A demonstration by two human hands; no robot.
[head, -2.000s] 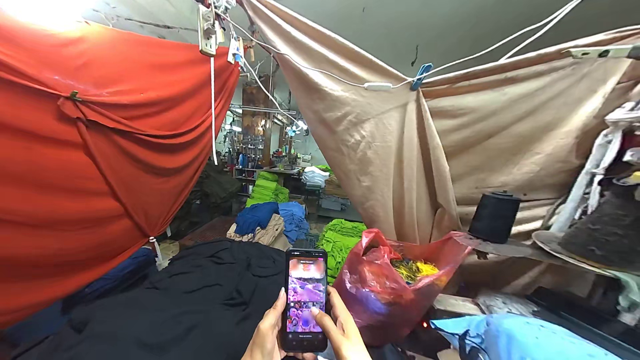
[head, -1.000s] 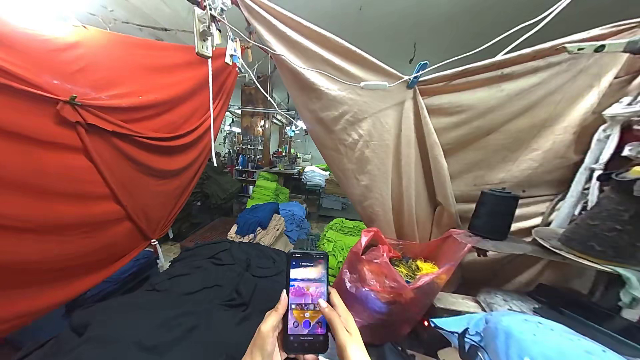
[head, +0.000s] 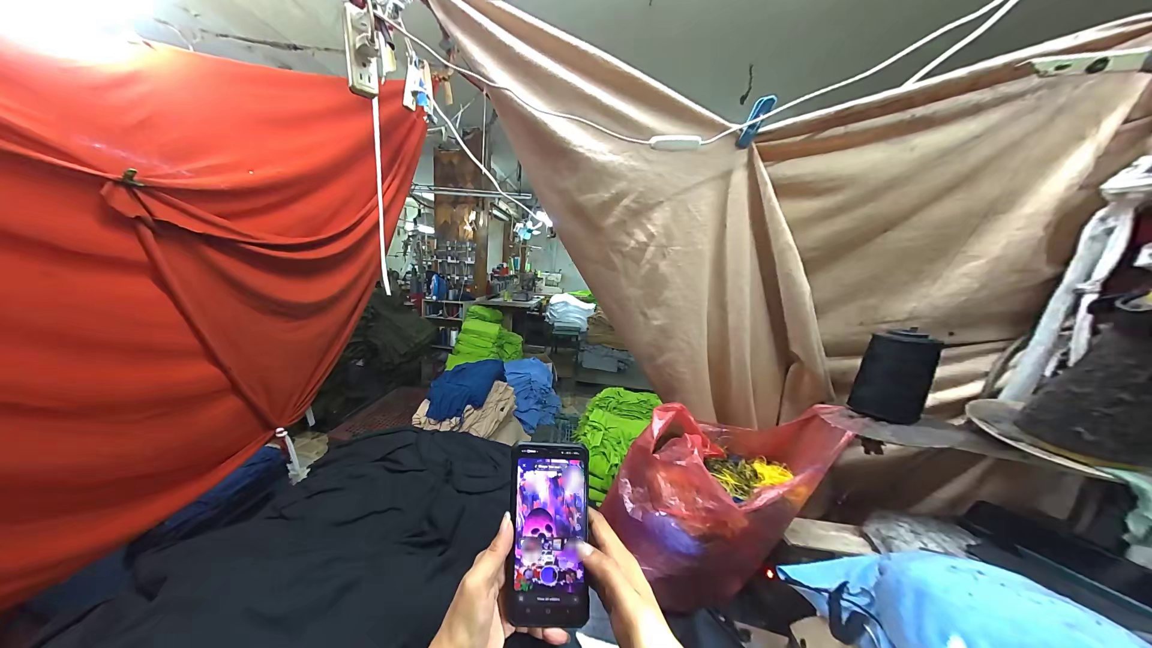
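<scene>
Both hands hold a smartphone upright at the bottom middle, its lit screen showing a purple and pink picture. My left hand grips the phone's left edge, with some fingertips showing beneath it. My right hand holds the right edge, and its thumb lies over the side of the screen. Black fabric is heaped to the left of the phone. Close on the right stands a red plastic bag with yellow threads inside.
An orange-red cloth hangs at left, a beige cloth at right, held by a blue clothespin. A black thread cone and light blue fabric are at right. Green garments and blue garments lie in piles beyond.
The picture on the phone's screen has changed from frame to frame. The right thumb has moved from over the screen to its right edge. Both hands still hold the phone.
</scene>
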